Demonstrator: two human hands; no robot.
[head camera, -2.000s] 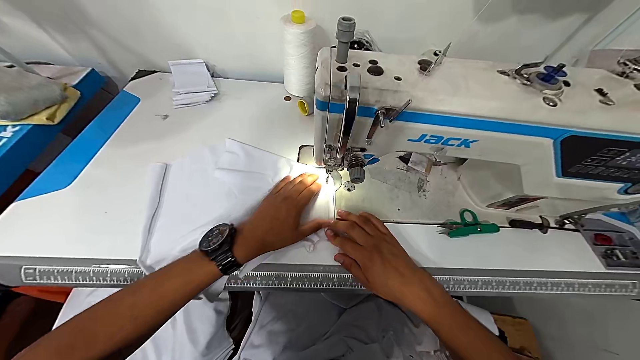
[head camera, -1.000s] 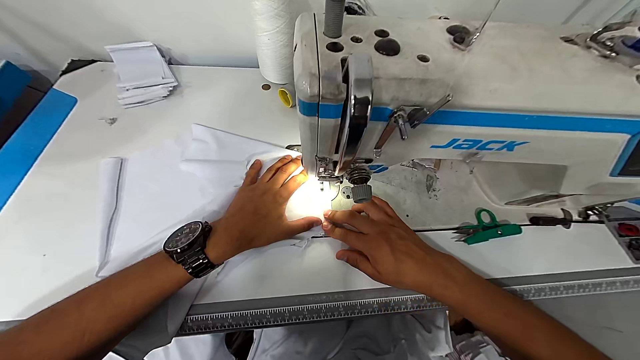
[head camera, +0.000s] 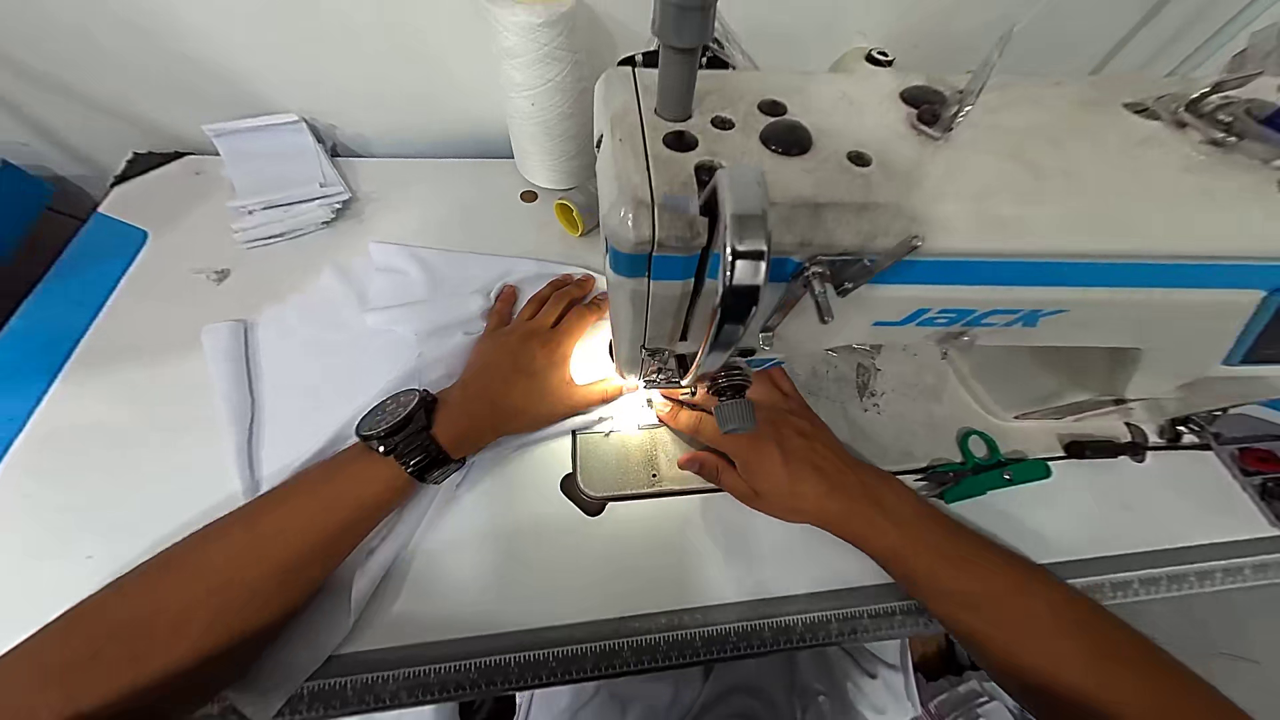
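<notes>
A white fabric piece (head camera: 330, 370) lies on the table left of the needle area of a Jack sewing machine (head camera: 960, 230), one part hanging over the front edge. My left hand (head camera: 535, 355), with a black watch at the wrist, rests flat on the cloth, fingers spread, thumb beside the lit presser foot (head camera: 655, 385). Just right of the foot, my right hand (head camera: 765, 440) reaches its fingertips to the cloth edge; some of its fingers are behind the machine's thumbscrew. The metal needle plate (head camera: 640, 465) shows in front of the foot.
Green thread snips (head camera: 990, 470) and a dark-handled tool (head camera: 1105, 447) lie on the right. Behind are a white thread cone (head camera: 545, 100), a small yellow-rimmed spool (head camera: 572, 215) and a stack of white fabric pieces (head camera: 280, 180). A ruler tape (head camera: 600, 650) runs along the front edge.
Both hands have moved away from the table's front edge, toward the back, with the cloth. The needle plate, covered before, now shows in front of the foot. The view has moved closer.
</notes>
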